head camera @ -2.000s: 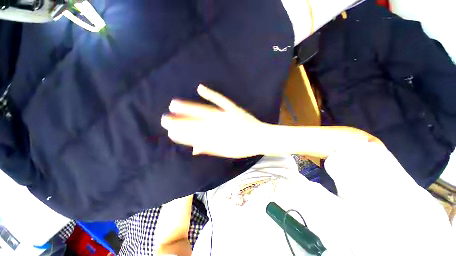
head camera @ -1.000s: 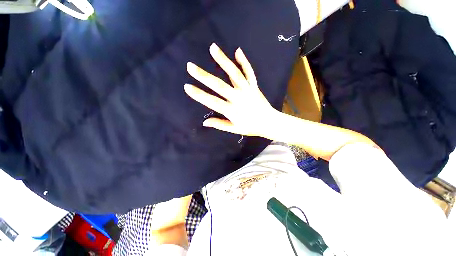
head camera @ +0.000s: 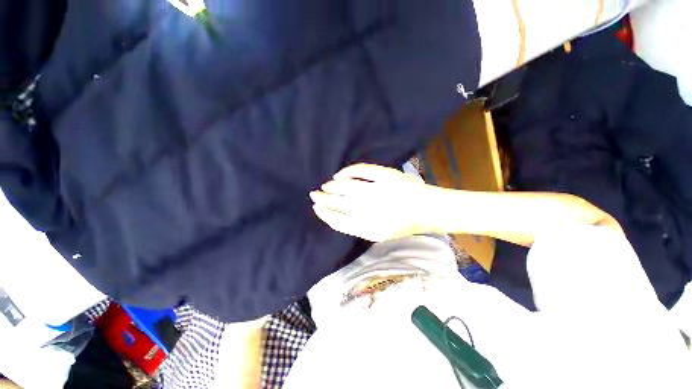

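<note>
A large navy garment point(head camera: 205, 175) with quilted seams covers the bed in front of me and hangs over my lap. My right hand point(head camera: 372, 201) is on its near right edge, fingers together and bent, with the cloth bunched under them. My left forearm point(head camera: 243, 353) shows at the bottom, over checked cloth; it runs under the garment, which hides my left hand. A bright, pale machine part point(head camera: 188, 6) shows at the top edge, above the navy cloth. Pale thread tails point(head camera: 461, 90) lie at the garment's right edge.
A dark navy pile point(head camera: 592, 152) lies at the right, beside a cardboard box point(head camera: 463, 159). The white table edge point(head camera: 523, 38) is at the upper right. Red point(head camera: 129, 334) and blue point(head camera: 155, 323) items are at the lower left. A green tool point(head camera: 455, 349) hangs on my white shirt.
My right hand was spread flat on the cloth; it has moved down towards the near edge and its fingers have closed on the fabric. The garment's right edge is now drawn inwards there.
</note>
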